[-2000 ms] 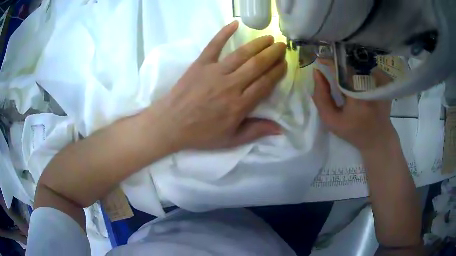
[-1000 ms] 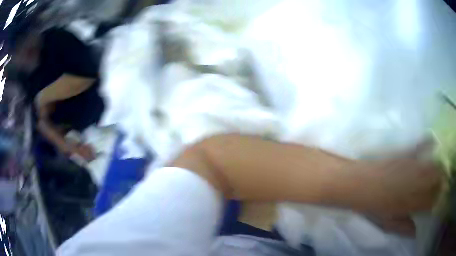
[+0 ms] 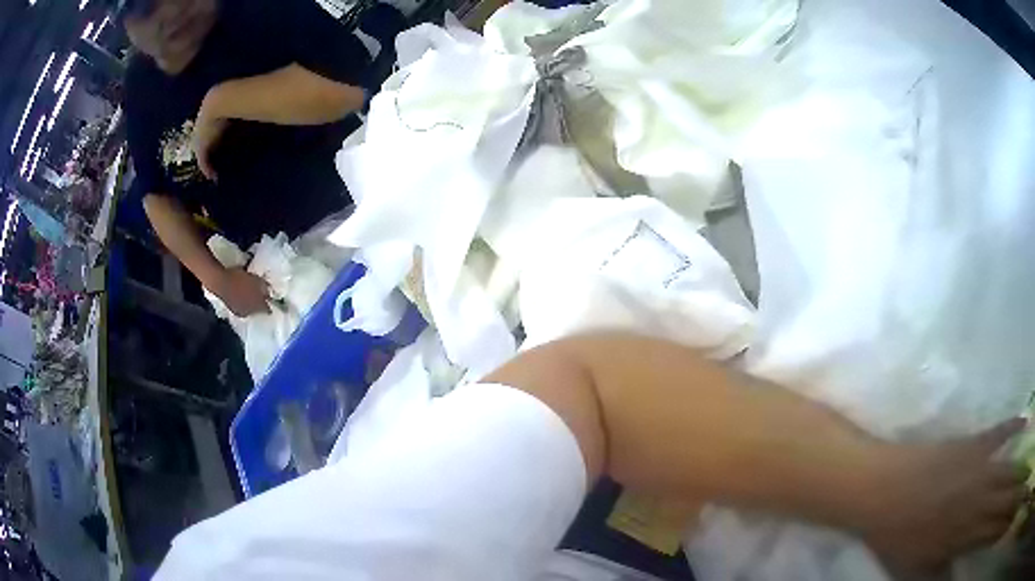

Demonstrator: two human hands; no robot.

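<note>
White fabric garment pieces [image 3: 840,261] cover the table from the middle to the right. A heap of white cloth [image 3: 636,272] lies left of them, with grey-beige cloth bits [image 3: 556,97] bunched in it. My left hand [image 3: 953,499] is at the lower right edge, dark and blurred, palm down on the white cloth; whether its fingers grip the cloth cannot be told. My left forearm, in a white sleeve, reaches across the lower part. My right hand, the needle and the machine head are out of the picture.
A blue plastic bin [image 3: 267,414] stands at the left, holding white cloth and clear rings, with a white loop [image 3: 346,309] at its edge. A person in a black T-shirt [image 3: 272,159] is at the upper left, one hand on white cloth. A brown paper ticket [image 3: 647,520] lies below my forearm.
The view has swung left, away from the sewing machine. The machine and my right hand have left the picture; the bin, the heap and the person have come in. My left hand now shows at the right edge.
</note>
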